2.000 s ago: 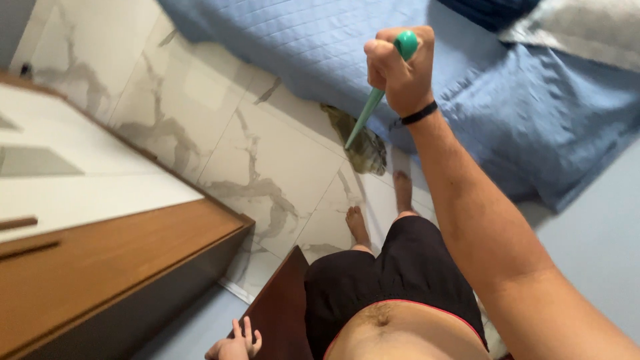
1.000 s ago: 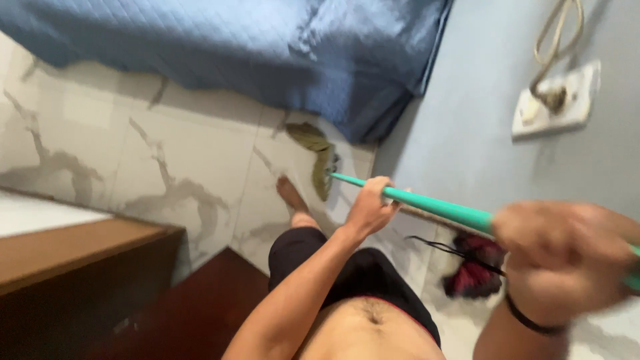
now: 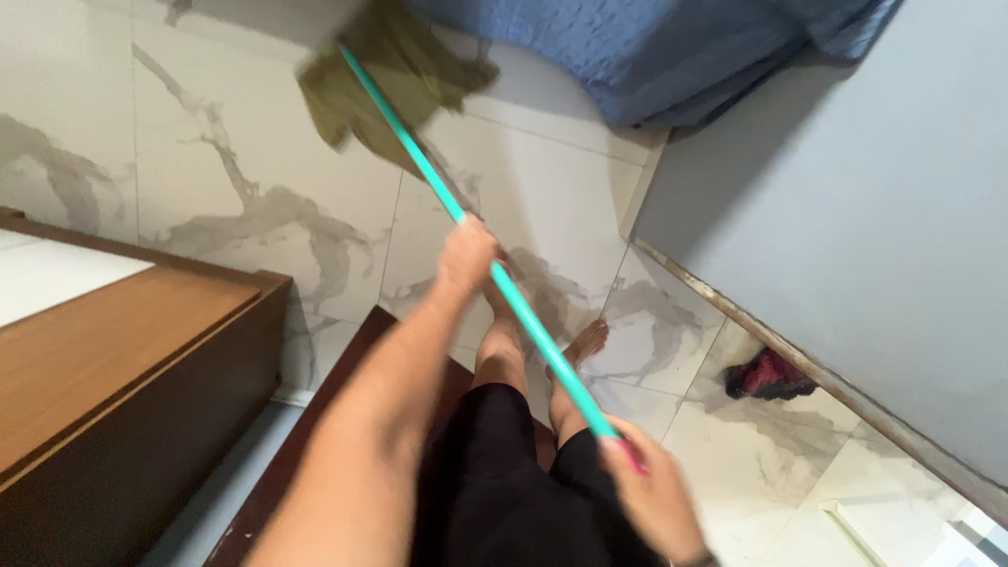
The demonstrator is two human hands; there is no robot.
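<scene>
A turquoise pole [image 3: 539,339] runs slantwise across the view, its far end over an olive-green cloth [image 3: 378,94] spread on the tiled floor. My left hand [image 3: 470,253] is closed around the middle of the pole. Lower down, my right hand [image 3: 650,484] grips the near end, where a bit of pink shows between the fingers. How the pole joins the cloth is not clear. Both hands are slightly blurred.
A bed with a blue cover [image 3: 630,55] stands at the top. Wooden furniture [image 3: 134,339] is at the left, with a dark red board [image 3: 315,425] beside my legs. A grey wall [image 3: 874,236] rises at the right, near a dark red cloth [image 3: 770,376] on the floor.
My left hand was off the pole two seconds ago and has since taken hold of it. The pole's far end and the cloth have moved away from my feet. The view has shifted.
</scene>
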